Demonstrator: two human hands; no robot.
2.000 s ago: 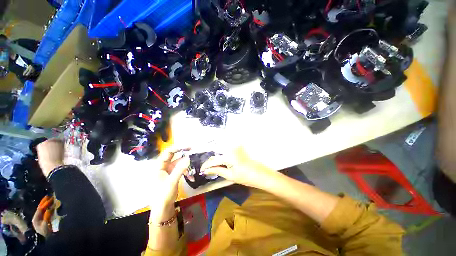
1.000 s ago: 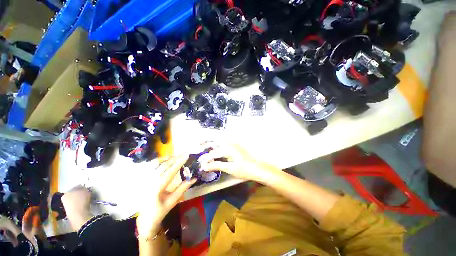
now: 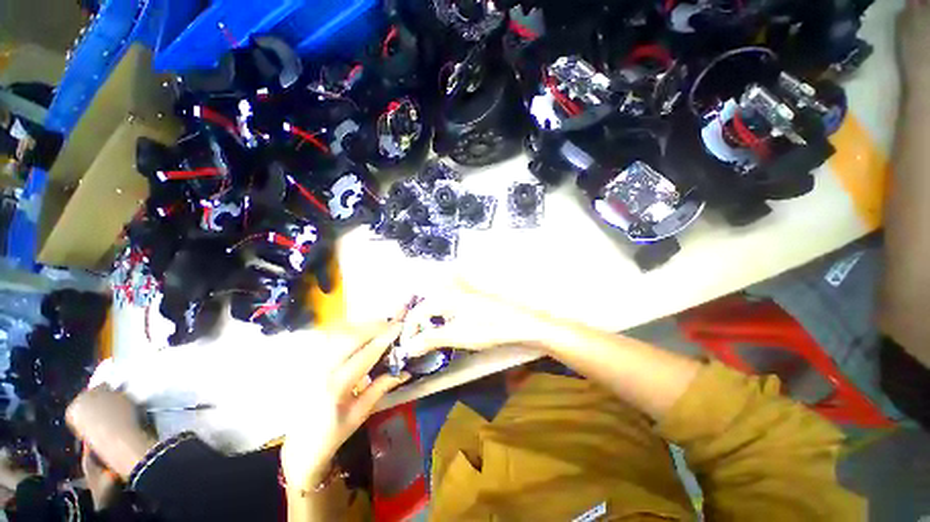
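Note:
My left hand (image 3: 342, 393) and my right hand (image 3: 469, 320) hold a small black housing (image 3: 428, 361) at the front edge of the bench. A short bit of red shows at its top, by the fingertips. My fingers cover most of it, so the inside is hard to see. A loose cluster of lens modules (image 3: 419, 212) lies behind my hands, with a single lens module (image 3: 525, 204) just right of it.
Black housings with red wires (image 3: 211, 173) crowd the back and left. A housing with a silvery board (image 3: 638, 198) lies right. Blue bins (image 3: 245, 31) and a cardboard box (image 3: 94, 163) stand back left. A neighbour's hand (image 3: 110, 426) is at left; a red stool (image 3: 780, 357) below right.
The black housing has turned and is now more covered by my fingers. My right hand has closed in over its top. The neighbour's arm at left has moved down and towards the bench's front.

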